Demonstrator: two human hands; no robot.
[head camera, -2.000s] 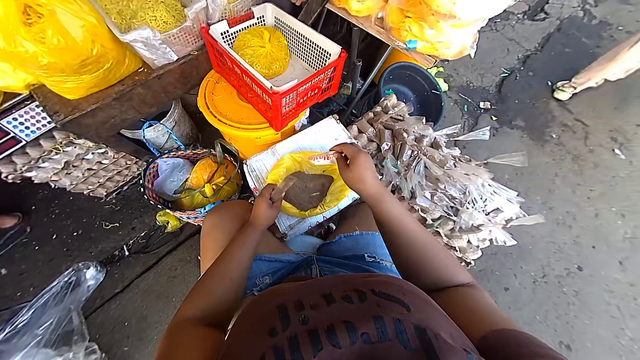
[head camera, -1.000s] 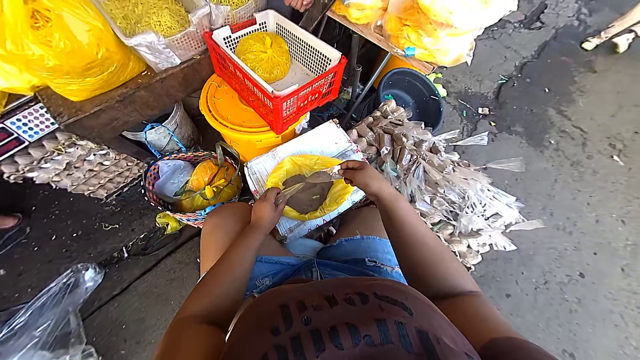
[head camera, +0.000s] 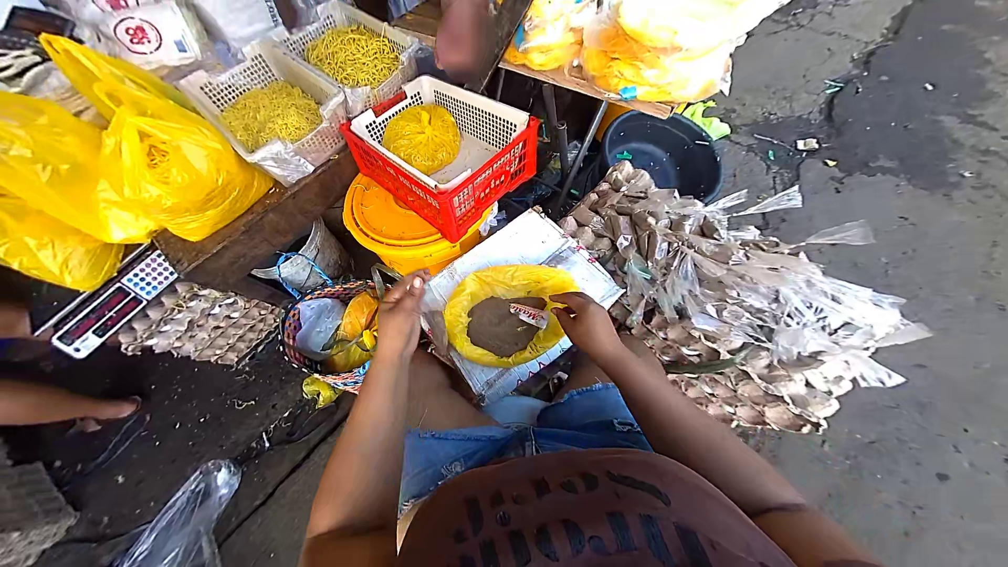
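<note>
A yellow plastic bag with its rim folded open holds brown powder and rests on a white cardboard box at my knees. My right hand is at the bag's right rim, its fingertips on a small printed scoop-like piece that lies over the powder. Left of the bag, my left hand is raised beside the box, fingers bent near a thin clear plastic strip; its grip is unclear. Many small clear bags filled with brown powder lie piled on egg trays at the right.
A woven basket with bags stands at the left, near a digital scale. Behind are a yellow lidded bucket, a red crate with a yellow bundle, noodle baskets and a dark tub. Another person's foot is at left.
My left hand has moved away from the yellow bag's rim, to the left toward the basket. My right hand remains at the bag's right side.
</note>
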